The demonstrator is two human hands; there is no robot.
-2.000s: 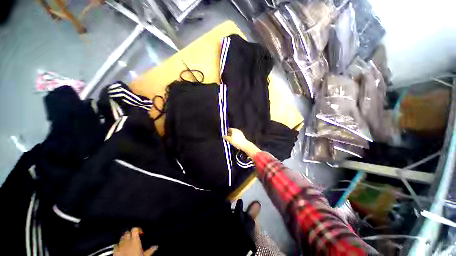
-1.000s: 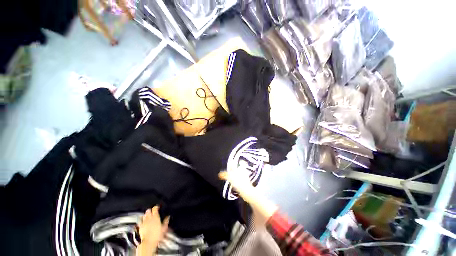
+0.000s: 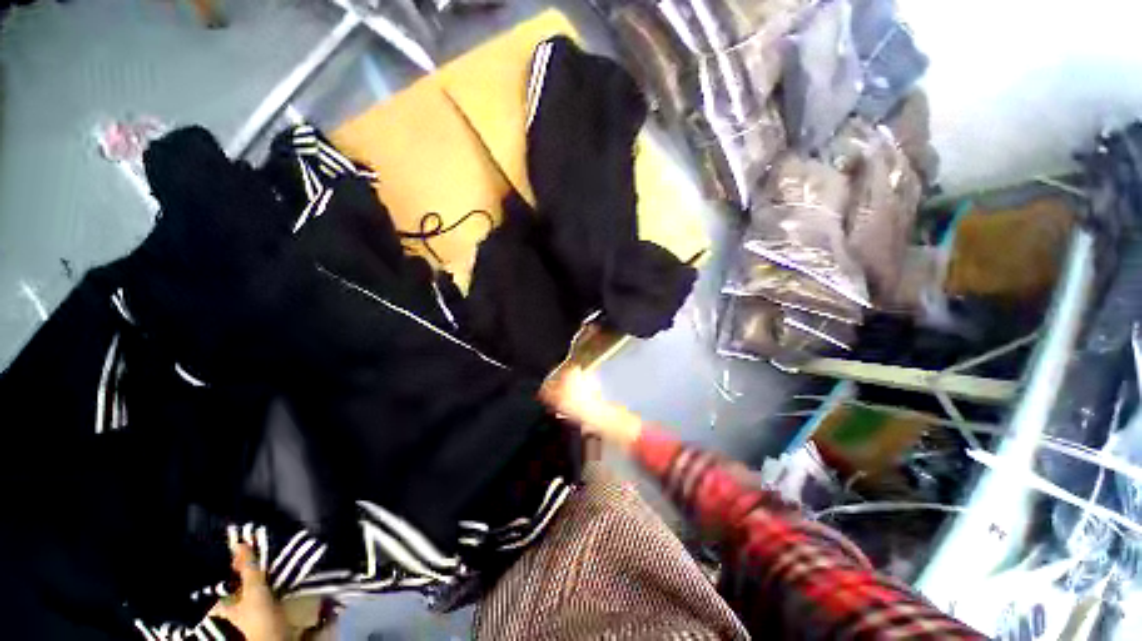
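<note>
A wide black garment [image 3: 376, 413] with thin white piping lies spread across the left and middle. Its striped rib trim [image 3: 407, 551] runs along the bottom edge, nearest me. A dull grey patch shows inside near the left hand. My left hand [image 3: 254, 604], partly cut off by the lower edge, grips the striped trim. My right hand [image 3: 579, 403], somewhat blurred, grips the garment's right edge; its fingertips are partly hidden. Another black piece [image 3: 586, 150] with short white stripes lies beyond on yellow cardboard [image 3: 420, 138]. A thin black drawcord [image 3: 438, 228] loops over the cardboard.
Clear bags of brown and grey garments [image 3: 802, 225] are stacked on the floor, upper right. A pale table frame [image 3: 1021, 438] crosses the right side, with a brown box [image 3: 1012, 251] behind it. My checked-cloth lap [image 3: 601, 570] is at the bottom centre.
The black garment has been spread toward me, and its striped trim is opened out along the bottom. The long side stripes under my right hand are gone from sight. My left hand has moved left and down.
</note>
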